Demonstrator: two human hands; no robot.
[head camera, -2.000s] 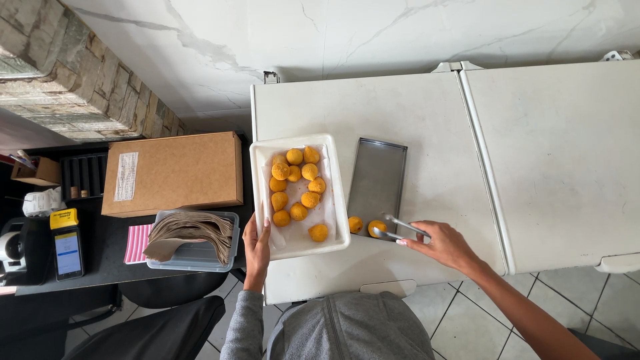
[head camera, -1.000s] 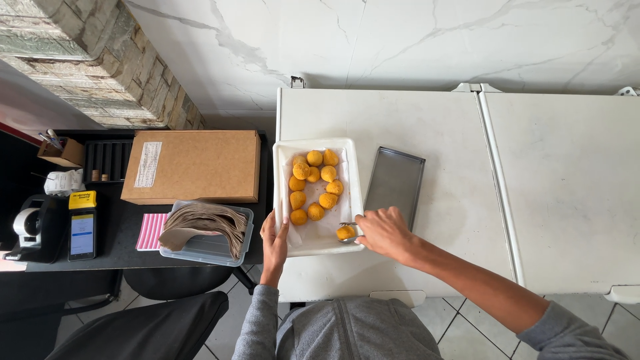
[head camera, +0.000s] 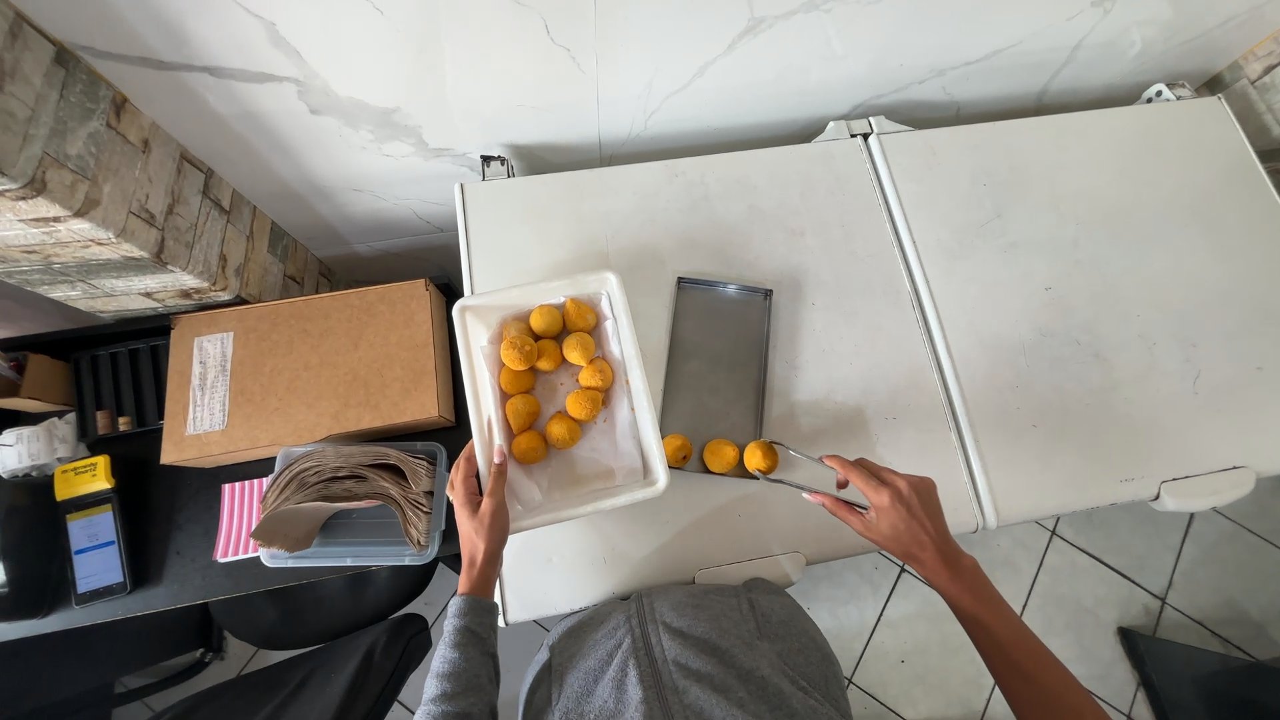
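Note:
My left hand (head camera: 480, 510) grips the lower left edge of a white plastic tray (head camera: 640, 440), its thumb over the rim. Several breaded orange-yellow balls (head camera: 563, 431), some teardrop-shaped, lie on white paper inside. To the right of it, a grey metal tray (head camera: 714, 360) rests on the white freezer lid and has three breaded pieces along its near end. My right hand (head camera: 890, 505) holds metal tongs (head camera: 800, 470), whose tips are around the rightmost piece (head camera: 761, 457) at that tray's near right corner.
Left of the freezer, a dark counter holds a cardboard box (head camera: 320, 365), a clear plastic container (head camera: 430, 500) of brown napkins (head camera: 350, 490), a card terminal (head camera: 92, 530) and a black divided organizer (head camera: 140, 375). A black chair (head camera: 330, 670) stands below. A tiled wall (head camera: 600, 90) runs behind the freezer.
One second ago the tongs held a piece over the white tray's near right corner; my right hand has since moved right to the metal tray. That tray held two visible pieces two seconds ago, three now.

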